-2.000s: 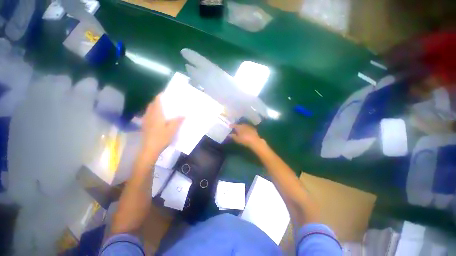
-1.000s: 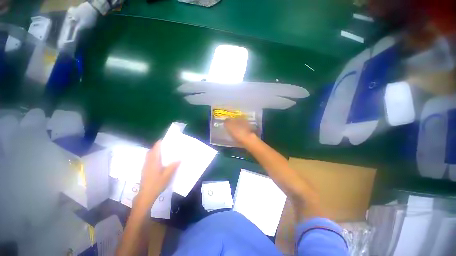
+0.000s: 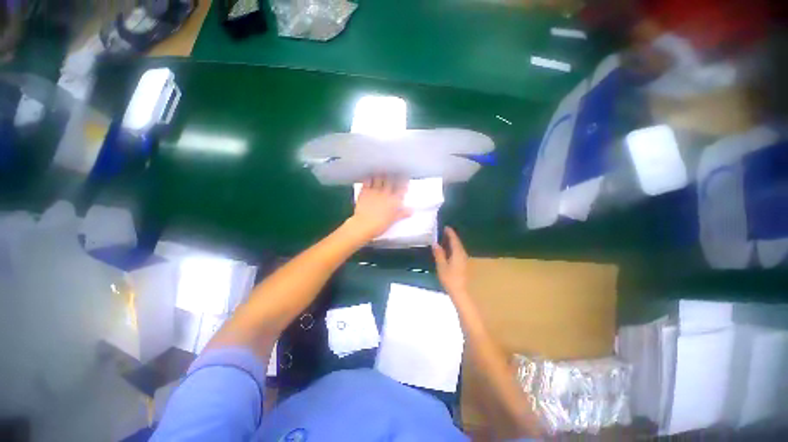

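An open retail box stands on the green belt in front of me, its pale scalloped lid flaps spread on the far side. A white card insert lies in the box and covers its inside. My left hand lies flat over the insert's left part, fingers pointing away. My right hand is at the box's near right corner, fingers spread; whether it touches the box is unclear. A white device lies just beyond the flaps.
Leaflets and white cards lie near my body. A brown carton with bagged items is at right, beside upright white inserts. Other open boxes stand left and right. A person in red shows at upper right.
My left hand has brought the white card from the left onto the box, covering the yellow cable. My right hand has moved out of the box to its near right corner.
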